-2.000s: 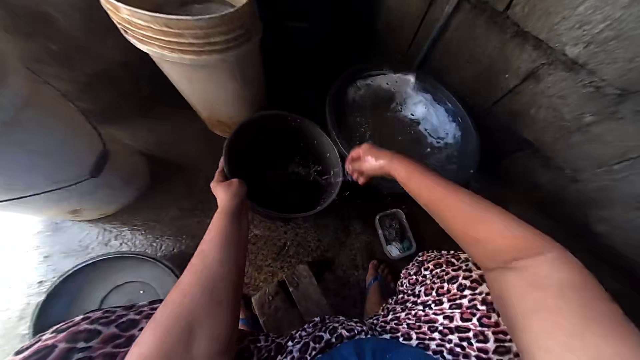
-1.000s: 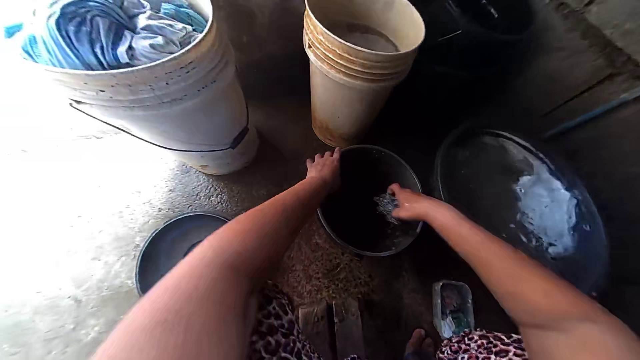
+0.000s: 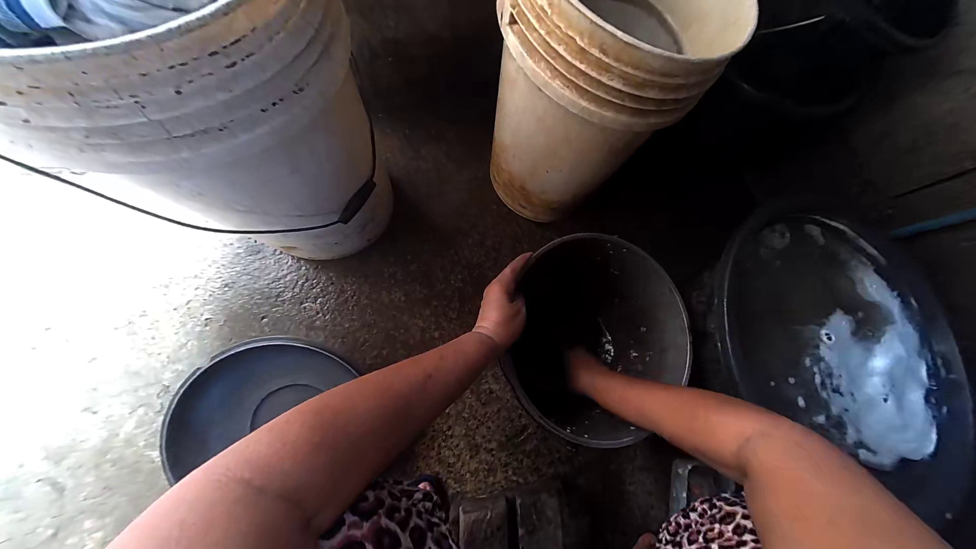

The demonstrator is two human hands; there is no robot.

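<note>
A dark round bucket (image 3: 648, 320) stands tilted in front of me, its inside mostly in shadow. My left hand (image 3: 505, 303) grips its left rim. Deep inside it is my right hand (image 3: 583, 371), with the fingers lost in the dark, so whether they hold anything does not show. Small bright specks and a wet glint lie on the bucket's inner wall. To the right sits a wide black basin (image 3: 770, 335) of dark water with white suds (image 3: 877, 374) floating on it.
A tall white bucket (image 3: 252, 175) with cloth (image 3: 114, 17) inside stands upper left, a stained cream bucket (image 3: 564, 130) with liquid beyond. A grey round lid (image 3: 221, 412) lies on wet concrete at left. Near my feet are a wooden piece (image 3: 484, 522) and a small clear container (image 3: 682, 484).
My right hand has gone from above the basin's near side into the dark bucket, and now sits deeper in it. My left hand stays at the bucket's rim. The view has swung left.
</note>
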